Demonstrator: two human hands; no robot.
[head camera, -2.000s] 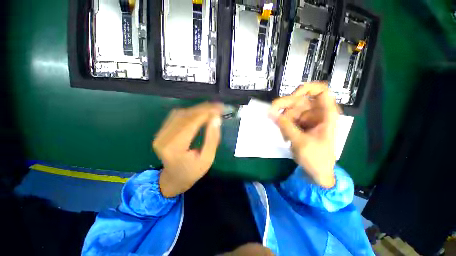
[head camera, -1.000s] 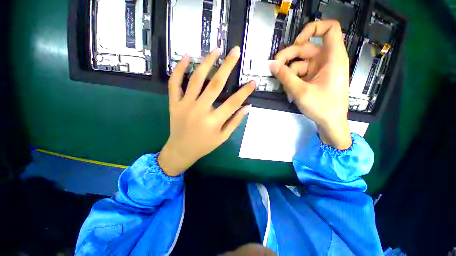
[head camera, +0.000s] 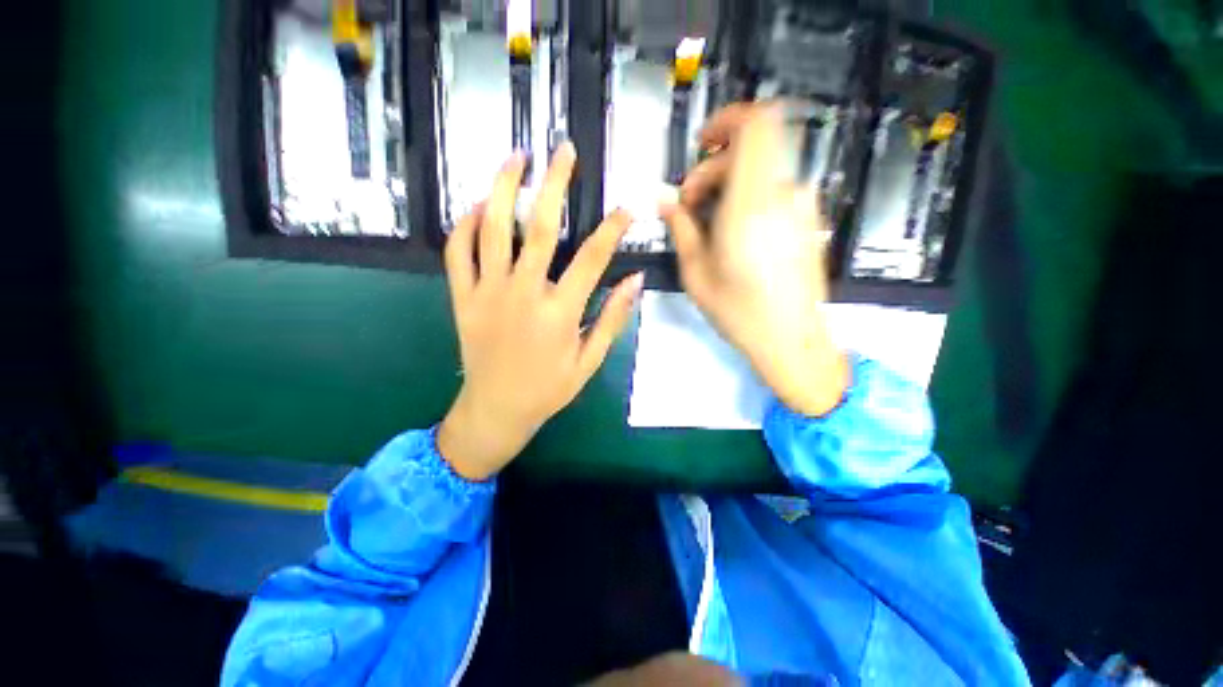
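Observation:
A black foam tray (head camera: 349, 251) holds several open phone assemblies side by side. The middle phone assembly (head camera: 637, 148) is silvery with an orange patch near its far end. My left hand (head camera: 526, 315) lies palm down with spread fingers over the near ends of the second and middle phones, holding nothing. My right hand (head camera: 758, 235) is blurred, over the right side of the middle phone, with thumb and index finger close together. Whether anything is between them cannot be told. A white sheet (head camera: 691, 376) lies on the green mat, partly under my right wrist.
The green mat (head camera: 322, 356) surrounds the tray and sheet. A blue floor with a yellow line (head camera: 228, 491) shows at the lower left. A dark mass (head camera: 1140, 403) stands at the right. My blue sleeves are near the front edge.
Over the last two seconds, my left hand moved from above the mat to the tray and spread its fingers. My right hand moved from above the sheet onto the middle phone. The view has shifted slightly.

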